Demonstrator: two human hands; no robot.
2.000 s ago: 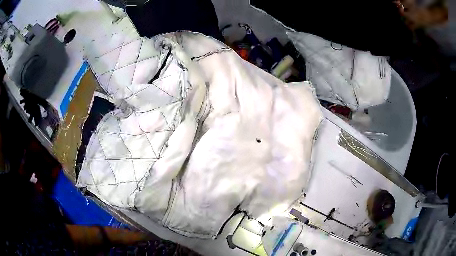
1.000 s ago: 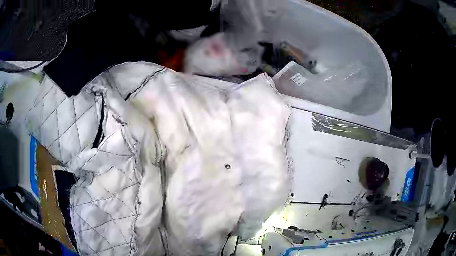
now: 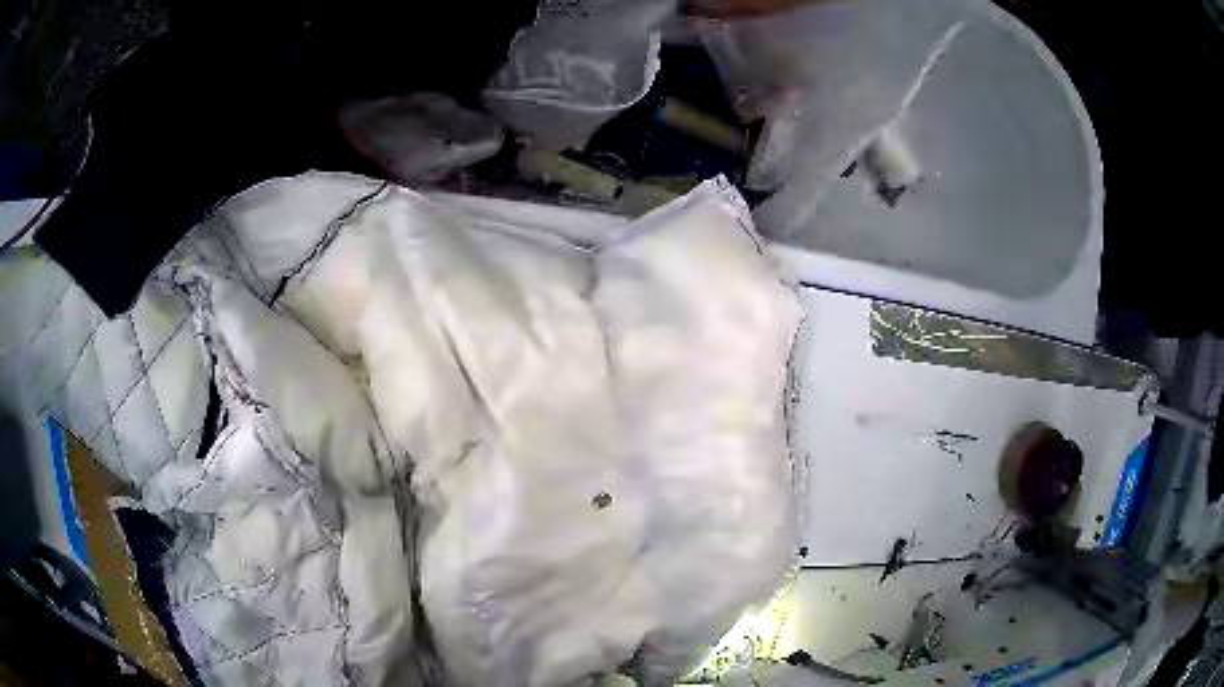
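A white puffy padded garment piece [image 3: 537, 443] lies over the sewing table, with a small round dot on it and a dark seam line near its top left. A white quilted panel [image 3: 255, 564] with diamond stitching lies at its left side. Black cloth [image 3: 161, 148] drapes over the upper left. The machine head [image 3: 1020, 664] with a blue stripe is partly visible at the lower right edge, beside a bright light. Neither of my hands can be made out.
A grey rounded tray [image 3: 993, 201] is beyond the table, with a translucent plastic bag [image 3: 577, 81] and small items left of it. A dark round thread cone [image 3: 1040, 470] stands at the right. A brown strip [image 3: 121, 550] shows at the lower left.
The view has swung, and the garment now sits further left than two seconds ago. A blurred pale shape beyond the table is gone, and a translucent bag shows there.
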